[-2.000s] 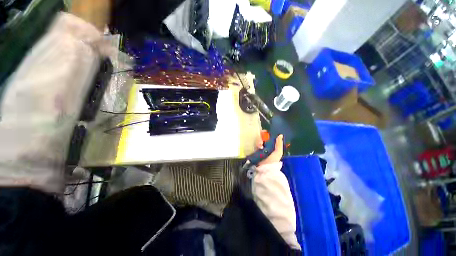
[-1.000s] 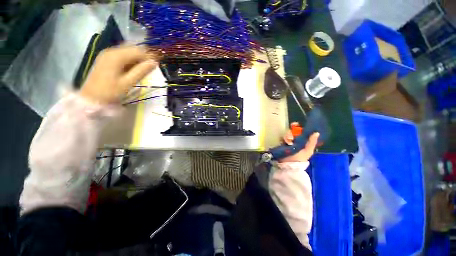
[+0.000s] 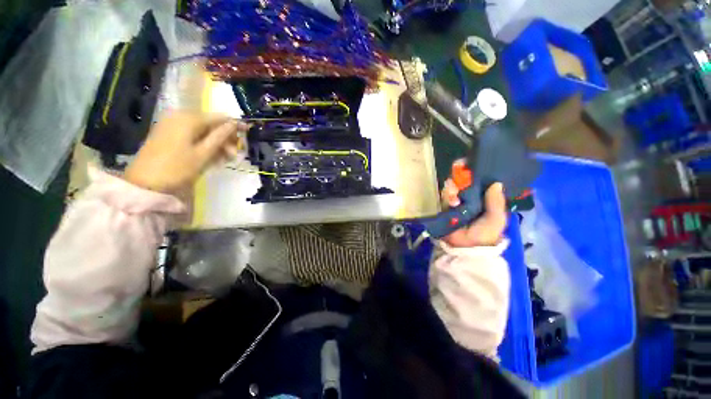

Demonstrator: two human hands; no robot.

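Two black socket panels (image 3: 312, 167) lie side by side, open backs up, on the white work mat (image 3: 226, 204). Each has a yellow wire (image 3: 335, 153) along its contacts. My left hand (image 3: 187, 148) is at the panels' left ends, thumb and fingers pinched together around thin wires that run to the panels. My right hand (image 3: 479, 222) grips the dark blue-grey soldering gun (image 3: 499, 160) with orange-red parts, right of the mat. Its long metal nose points up-left towards the coiled stand (image 3: 413, 74). The tip is hard to make out.
A pile of blue wires (image 3: 281, 31) and brown wires (image 3: 296, 66) lies beyond the mat. Another black panel (image 3: 125, 93) rests on bubble wrap (image 3: 47, 101) at left. A solder spool (image 3: 489, 105) and yellow tape roll (image 3: 477, 54) stand right. A large blue bin (image 3: 608, 257) is beside the bench.
My left hand has come across from the left and closed on wires at the panels' left ends. The soldering gun is raised, its nose turned more up-left. The two panels now lie apart, opened out.
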